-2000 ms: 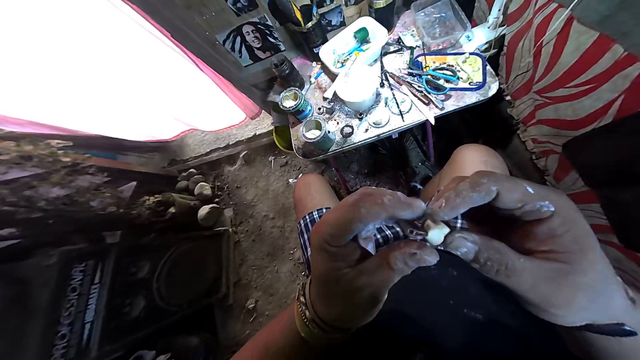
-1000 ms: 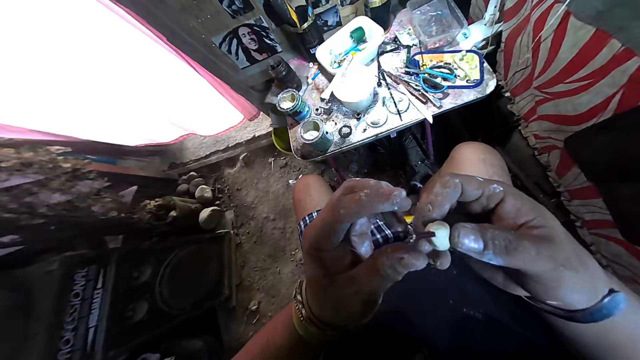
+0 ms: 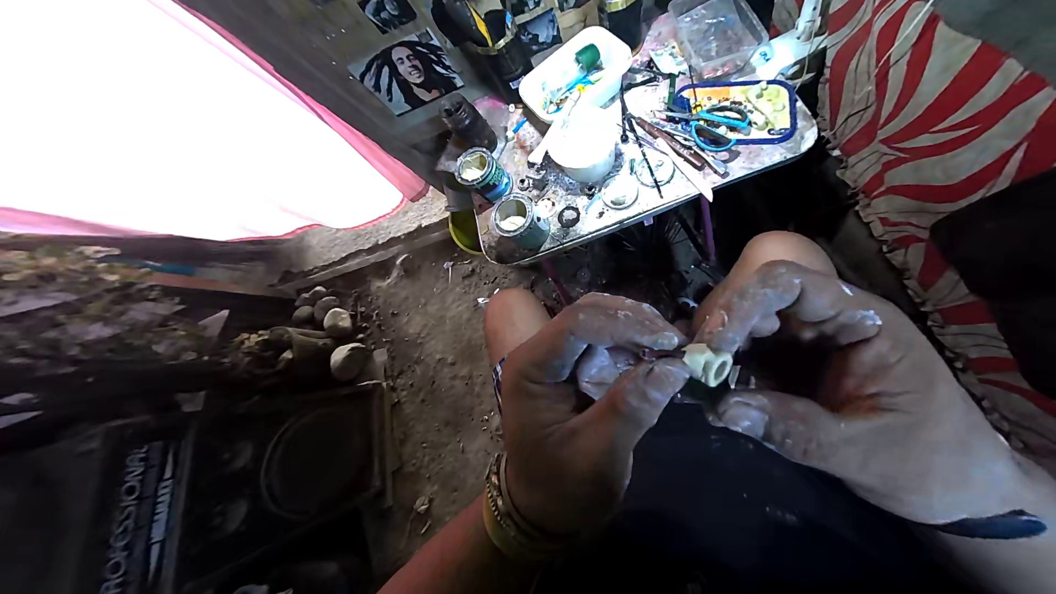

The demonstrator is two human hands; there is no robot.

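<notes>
A small pale, cream-coloured piece (image 3: 708, 364) with a round opening in its end is between my two hands, above my lap. My left hand (image 3: 590, 396), with bracelets at the wrist, pinches a thin dark stick or wire (image 3: 658, 354) between thumb and fingertips; its far end meets the pale piece. My right hand (image 3: 813, 363), with a dark band at the wrist, has its index fingertip at the top of the piece and its thumb below and apart. Whitish residue covers the fingers of both hands. Whether the right fingers grip the piece is unclear.
Beyond my knees stands a cluttered table (image 3: 635, 216) with open cans (image 3: 520, 223), a white tub (image 3: 582, 147), blue-handled scissors (image 3: 716, 128), a blue-rimmed tray (image 3: 790, 124) and modelling tools. Stones (image 3: 350, 361) and a large loudspeaker (image 3: 318, 466) are at the left, a red-and-white cloth (image 3: 899, 165) at the right.
The pale piece has turned, and the opening in its end now shows. My right thumb has moved down off the piece, where it pressed one second ago.
</notes>
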